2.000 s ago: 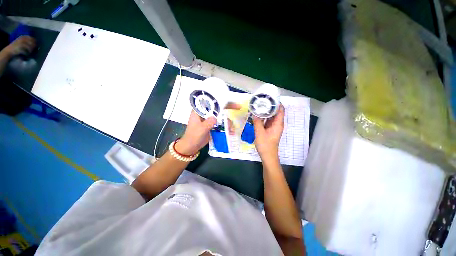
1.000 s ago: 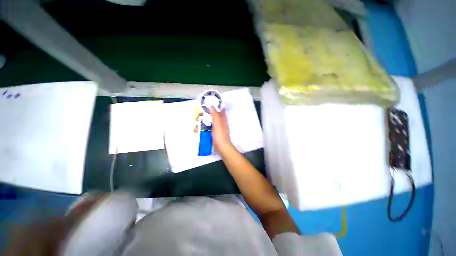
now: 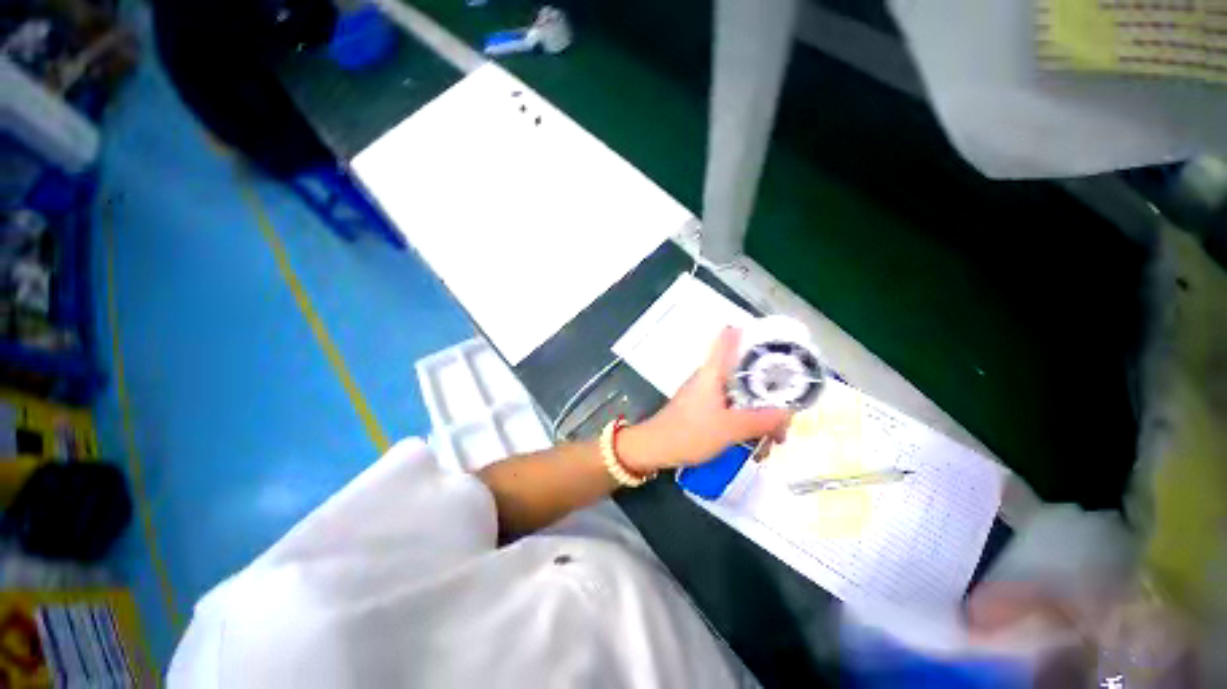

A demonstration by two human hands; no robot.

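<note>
My left hand (image 3: 693, 424), with a beaded bracelet, is closed around a handheld fan (image 3: 778, 374) above the papers. Its round spoked head faces up, and its blue lower part shows below my fingers. A pale pen (image 3: 852, 481) lies on yellow sticky notes (image 3: 837, 518) on the printed record sheet (image 3: 928, 518). A smaller white paper (image 3: 673, 334) lies left of it. My right hand (image 3: 1029, 612) is badly blurred at the lower right, beside a whitish shape and a blue shape; its grip cannot be made out.
A white board (image 3: 525, 202) lies on the bench at upper left. A metal post (image 3: 740, 135) stands behind the papers. Another fan (image 3: 529, 34) is on the green belt. White trays (image 3: 478, 404) sit beside the bench. A person in dark clothing (image 3: 242, 81) is at upper left. A dotted yellow sheet (image 3: 1144, 34) is at upper right.
The view swung right, then back left. One second ago my right hand held a fan over the sheet; now my left hand holds one there and my right hand is at lower right.
</note>
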